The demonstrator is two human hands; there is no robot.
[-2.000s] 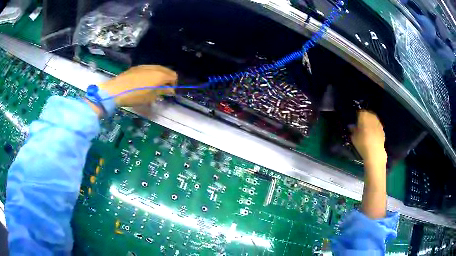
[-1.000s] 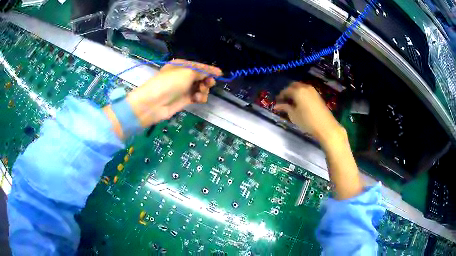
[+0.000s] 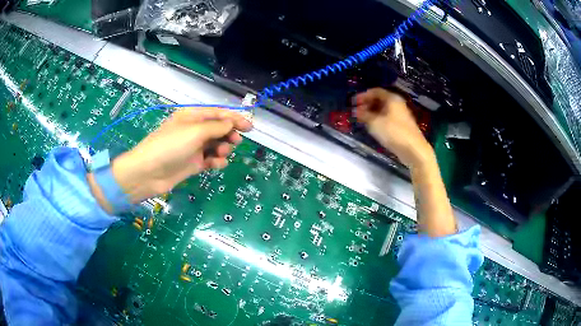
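Observation:
A large green printed circuit board (image 3: 255, 210) fills the lower view, with small yellow parts (image 3: 186, 272) on it. My left hand (image 3: 181, 149) is above the board near the metal rail, fingertips curled together. A small white part (image 3: 248, 100) shows just beyond its fingertips; whether the hand holds it cannot be told. My right hand (image 3: 392, 124) is blurred, over the dark bin beyond the rail, beside glossy red components (image 3: 341, 121). Its fingers are bent, and whether they hold anything is hidden.
A pale metal conveyor rail (image 3: 306, 153) crosses the view. A coiled blue cord (image 3: 331, 69) spans above the bins to my left wrist. A clear parts bag (image 3: 188, 18) lies at the upper left. A dark bin (image 3: 503, 165) is at right.
My right hand has moved from the right bin to the red components. My left hand moved right, then back left and nearer over the board. The blue cord has shifted.

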